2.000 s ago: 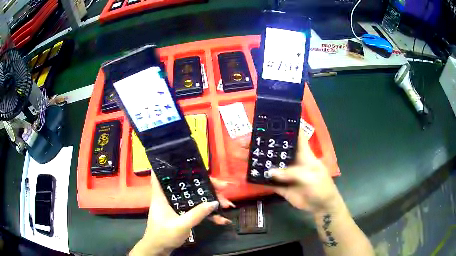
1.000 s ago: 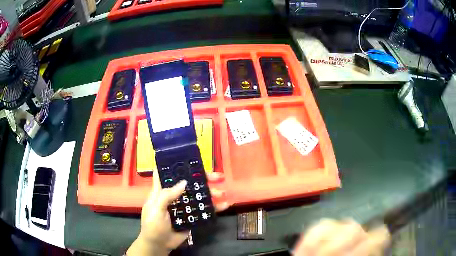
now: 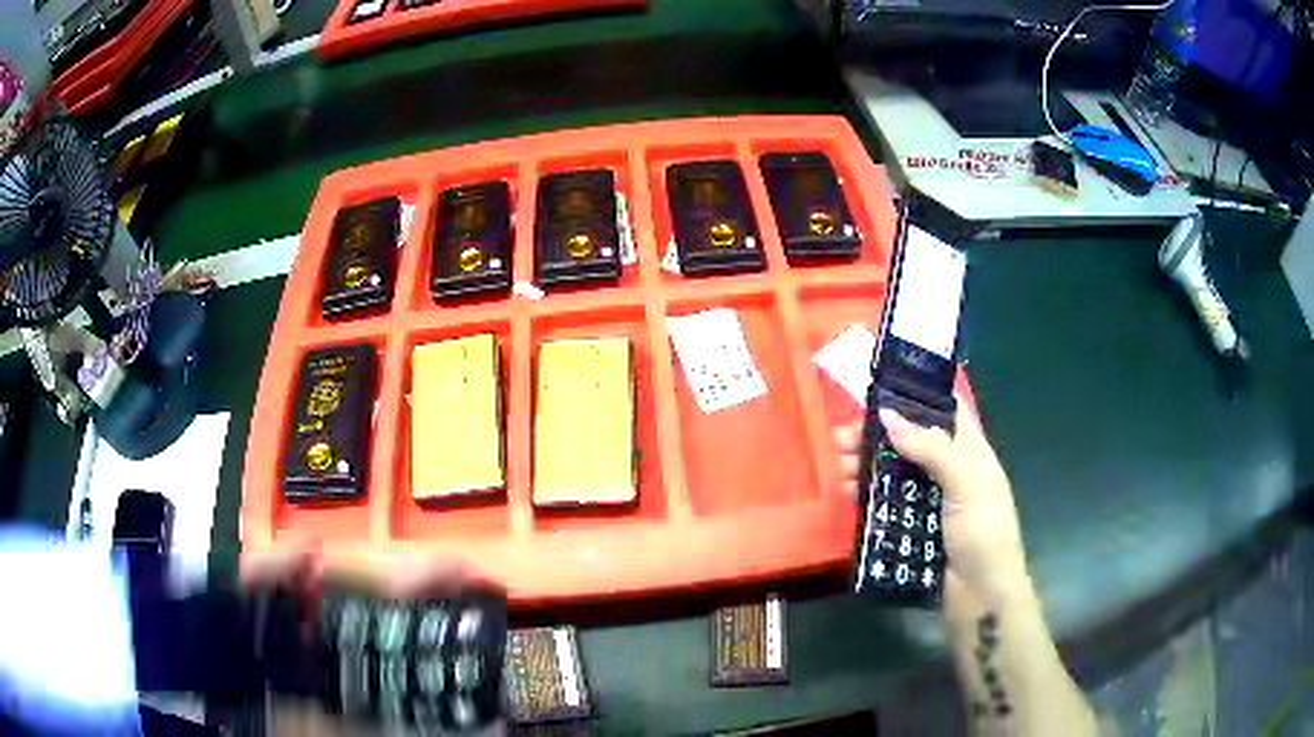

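Observation:
My right hand [image 3: 944, 468] holds an open flip phone [image 3: 918, 310] upright over the right edge of the red tray [image 3: 577, 569]; its screen is lit white. My left hand [image 3: 389, 576], badly blurred and partly cut off, holds another open flip phone [image 3: 411, 655] turned sideways at the lower left, with a bright glow at its screen end. Closed black phones with gold marks fill the tray's back row; one more [image 3: 332, 421] is front left. Two pockets hold phones with yellow faces [image 3: 584, 422]. Paper slips [image 3: 716, 360] lie in two pockets. Two loose batteries [image 3: 748, 642] lie along the near edge.
A desk fan [image 3: 55, 216] stands at left, above a dark phone [image 3: 141, 526] on white paper. A second red tray [image 3: 476, 20] is at the back. A white handheld device [image 3: 1199, 285] and a blue item with white cable [image 3: 1110, 150] are at right.
The left phone has swung from upright over the tray to sideways at the lower left, uncovering pockets and a battery. The right hand has come up from the lower right, its phone now upright.

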